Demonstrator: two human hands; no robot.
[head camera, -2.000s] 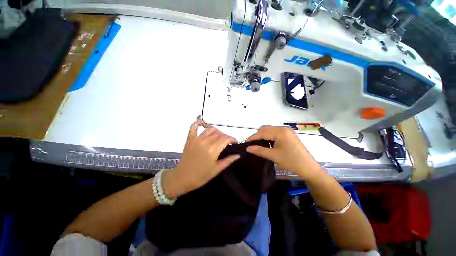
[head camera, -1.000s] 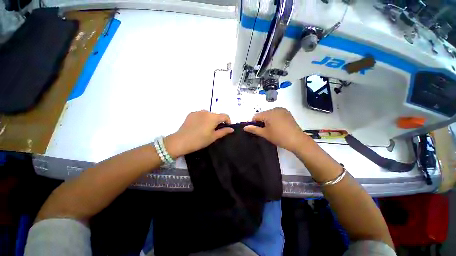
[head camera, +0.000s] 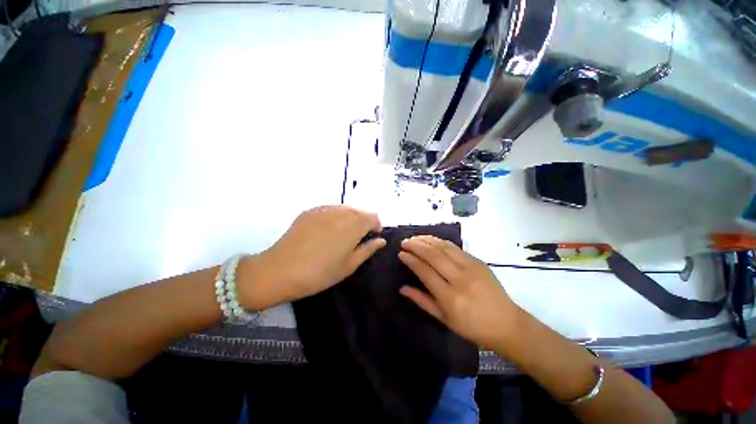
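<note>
The dark fabric workpiece (head camera: 381, 323) lies over the table's front edge and hangs into the lap. Its top seam edge (head camera: 427, 228) lies on the table a little in front of the needle area (head camera: 406, 174). My left hand (head camera: 319, 248) pinches the upper left corner between thumb and fingers. My right hand (head camera: 456, 290) rests on the cloth with its fingers spread a little, fingertips just below the top edge. The cloth is not under the presser foot.
The white sewing machine head (head camera: 530, 91) looms at upper right. A phone (head camera: 559, 183) lies under its arm. Snips (head camera: 568, 251) and a black strap (head camera: 663, 291) lie right of the cloth. A dark panel (head camera: 41, 108) lies on a brown board (head camera: 70, 190) beside a blue strip (head camera: 128, 112).
The view has moved closer to the machine. The cloth came up from the lap onto the table. My right hand has gone from pinching the edge to lying on the cloth.
</note>
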